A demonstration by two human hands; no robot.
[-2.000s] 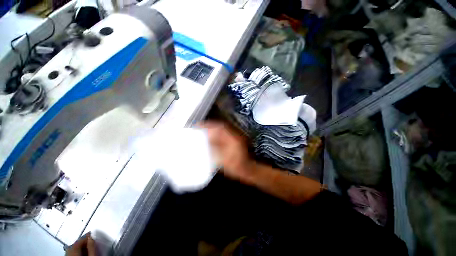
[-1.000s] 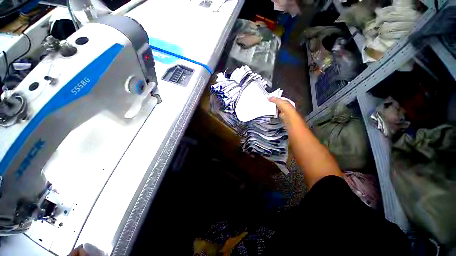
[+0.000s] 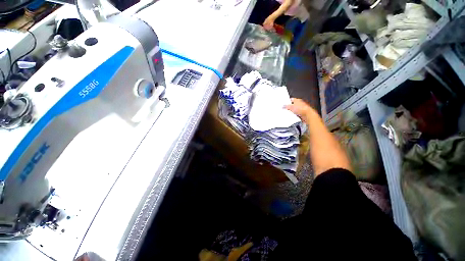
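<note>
My right hand (image 3: 300,109) reaches out over the stack of unsewn pieces (image 3: 278,148), low beside the table. Its thumb and fingers pinch the right edge of a white pocket piece (image 3: 270,108) that lies on top of the fanned pile. My left hand (image 3: 89,256) is cut off by the bottom edge, on the machine bed; only a bit of it shows, so its grip is hidden. The white lockstitch machine (image 3: 71,97) with a blue stripe stands at left. Its presser foot and needle area (image 3: 50,216) is at lower left.
A control panel (image 3: 187,78) and a blue cord (image 3: 191,59) are at the table's right end. Another person's arm (image 3: 278,14) shows at the top. Metal shelves (image 3: 377,86) with cloth and bundles stand at right. The table's ruler-like edge (image 3: 168,171) runs diagonally.
My right hand carried a white piece from the table edge out to the pile, and is still at the pile's right side. The other person's arm has come into view at the top.
</note>
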